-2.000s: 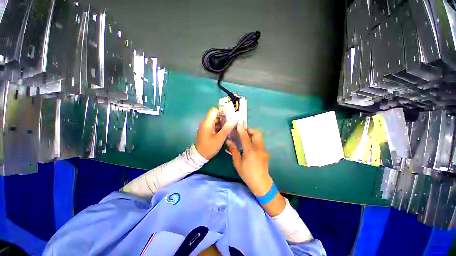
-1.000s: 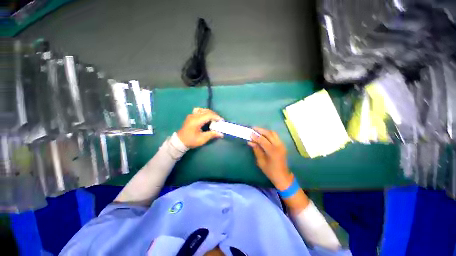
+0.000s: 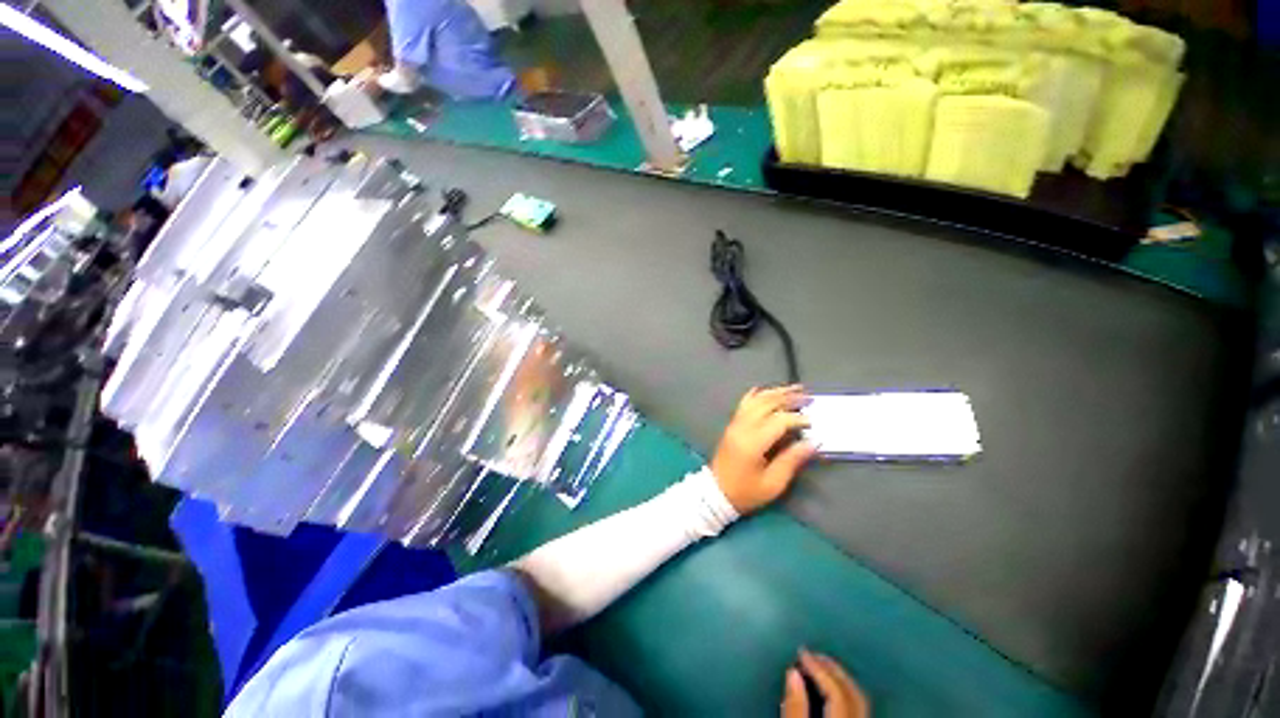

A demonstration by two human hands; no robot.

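Note:
A white, bar-shaped power adapter assembly lies on the dark grey conveyor belt. Its black coiled cord lies on the belt beyond it and runs to its left end. My left hand has its fingers on that left end. My right hand is at the bottom edge over the green bench, mostly cut off, so whether it holds anything does not show clearly.
Stacks of shiny metal shields stand on the left. A black tray with yellow sheets stands across the belt. A green circuit board with a cord lies further up the belt. Another worker in blue is at the far side.
The view has swung left and up. The white assembly has gone from between both hands over the bench to the belt. My right hand has left it.

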